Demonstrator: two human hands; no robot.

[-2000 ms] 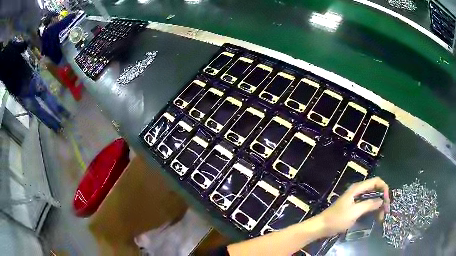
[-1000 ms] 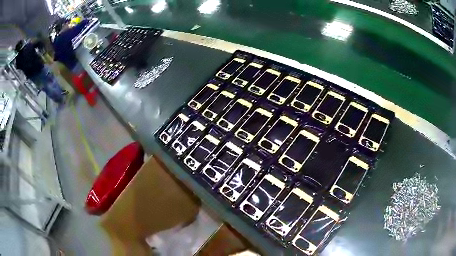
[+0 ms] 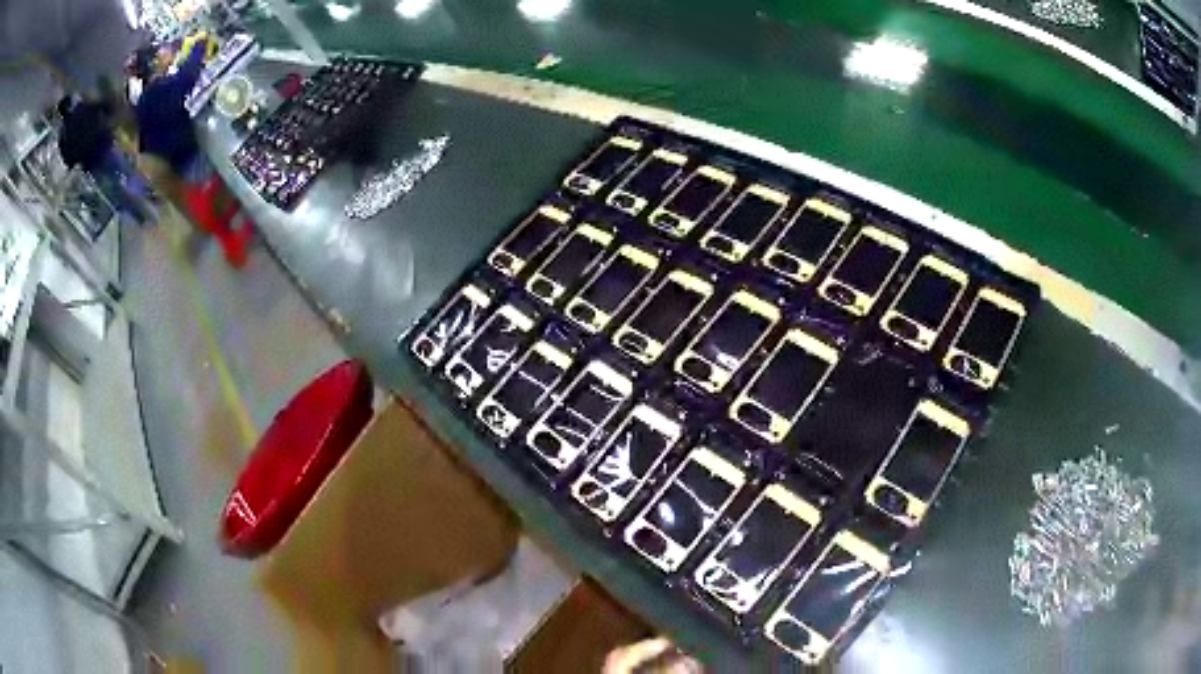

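Observation:
A black blister tray (image 3: 850, 428) lies on the dark green bench with three rows of housings, each a black rectangle with a gold frame, such as this one (image 3: 786, 385). One pocket in the middle row, second from the right end, shows plain black. Housings in the front row (image 3: 694, 510) have white glossy streaks. A loose pile of small silver cylinders (image 3: 1083, 537) lies right of the tray. Only a small blurred bit of skin, apparently part of a hand, shows at the bottom edge; I cannot tell which hand. What it holds is hidden.
A filled tray (image 3: 310, 132) and another silver pile (image 3: 398, 178) lie further along the bench. The green belt (image 3: 738, 79) runs behind a pale edge strip. Below are a red stool or bin (image 3: 298, 454) and a cardboard box (image 3: 395, 540). People (image 3: 169, 119) stand at far left.
The hand that held a dark bar-like piece beside the tray's right end has withdrawn to the bottom edge. The view has shifted slightly. The plain pocket looks the same.

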